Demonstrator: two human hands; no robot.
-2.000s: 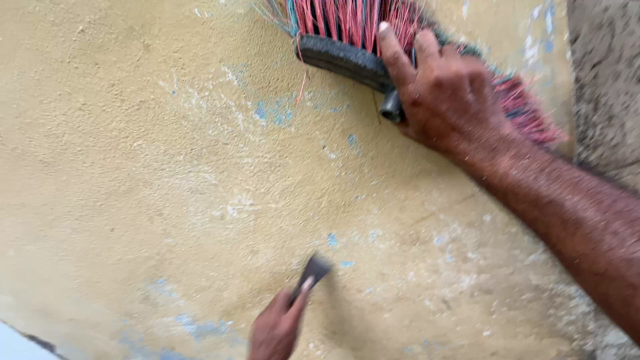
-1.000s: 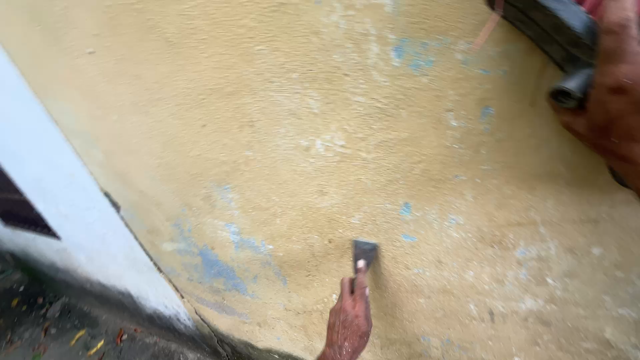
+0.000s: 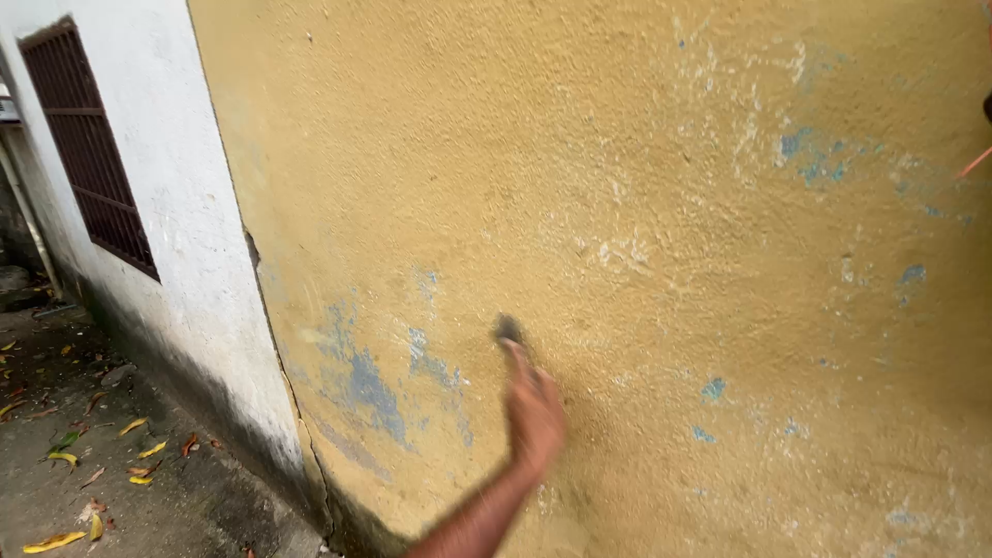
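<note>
My left hand (image 3: 535,415) is raised in front of the yellow painted wall (image 3: 480,186), its forearm coming up from the bottom edge. It is closed around a scraper (image 3: 508,329), whose dark blade is blurred and points up at the wall; whether the blade touches it cannot be told. Blue-grey patches (image 3: 376,395) show through the paint to the left of this hand, with smaller blue and whitish spots to its right. My right hand is out of view. At the right edge only a dark sliver and a reddish bristle (image 3: 975,161) of the broom show.
A white wall (image 3: 170,155) with a brown barred window (image 3: 93,147) adjoins on the left. A cracked seam (image 3: 310,446) runs down between the walls. Concrete ground (image 3: 178,480) with fallen leaves (image 3: 54,542) lies at the lower left, and a pale pipe (image 3: 31,217) stands farther back.
The view has swung left, bringing in the barred window. My right hand and most of the broom have gone out of view. The scraper is nearer the large blue-grey patches than one second ago.
</note>
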